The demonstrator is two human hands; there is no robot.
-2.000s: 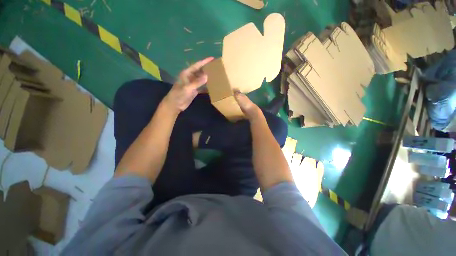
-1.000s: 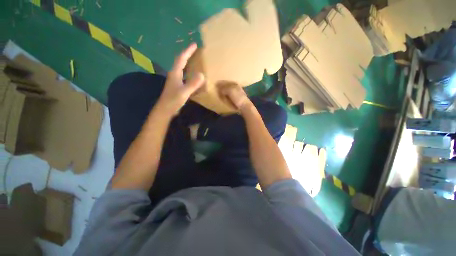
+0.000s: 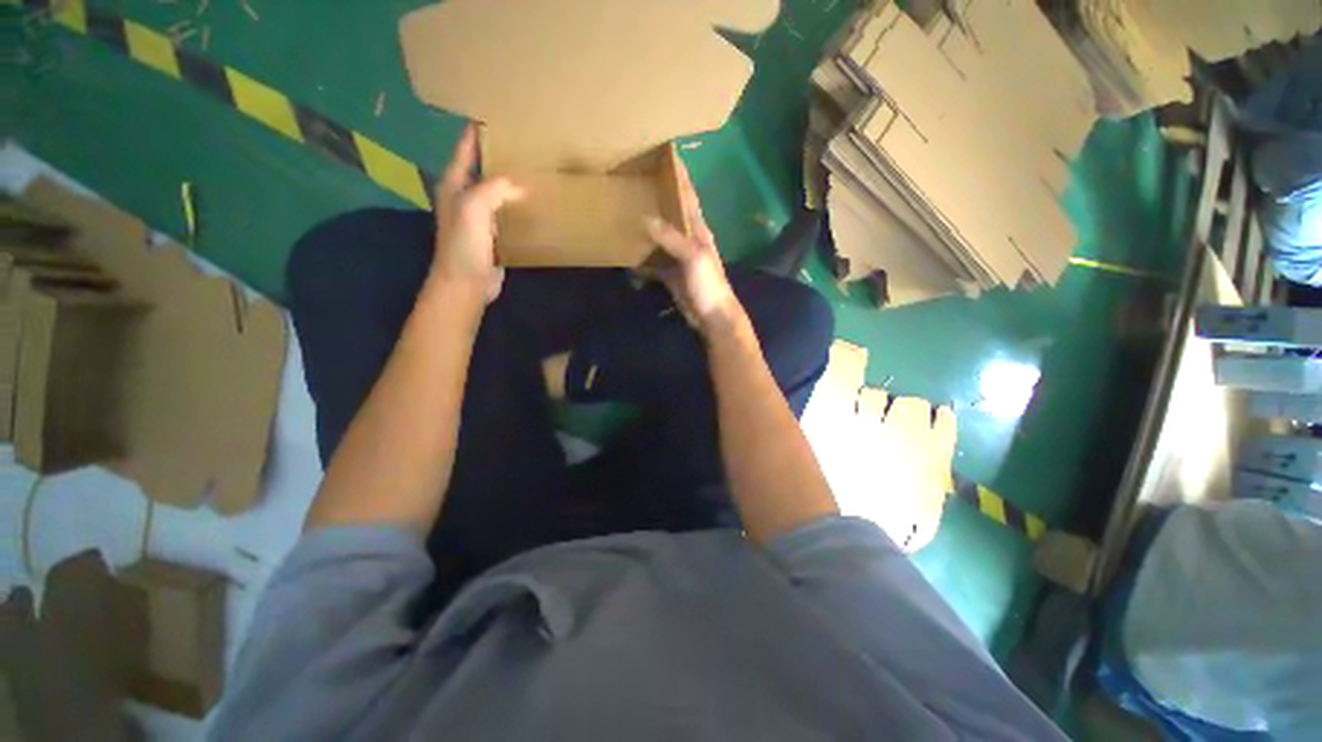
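Observation:
A tan cardboard box point(image 3: 580, 215), partly folded, is held above my lap at the top centre. Its tray part has raised walls, and its wide lid flap point(image 3: 580, 73) stands open away from me, cut off by the top edge. My left hand point(image 3: 471, 229) grips the tray's left end wall, with the thumb at the inside edge. My right hand point(image 3: 687, 258) grips the right end wall, with the thumb at the near corner. The outside of the box and some fingertips are hidden.
Uneven stacks of flat blanks point(image 3: 964, 145) lie on the green floor at right, with more blanks point(image 3: 899, 449) beside my right knee. Folded boxes point(image 3: 160, 392) lie on a white sheet at left. Hazard tape point(image 3: 261, 102) crosses the upper left. Pale packages point(image 3: 1258, 326) and a person's clothing are at right.
The box has turned so its open tray faces me and its lid points away. My left hand has moved left and holds the left end. My right hand has moved to the right end wall.

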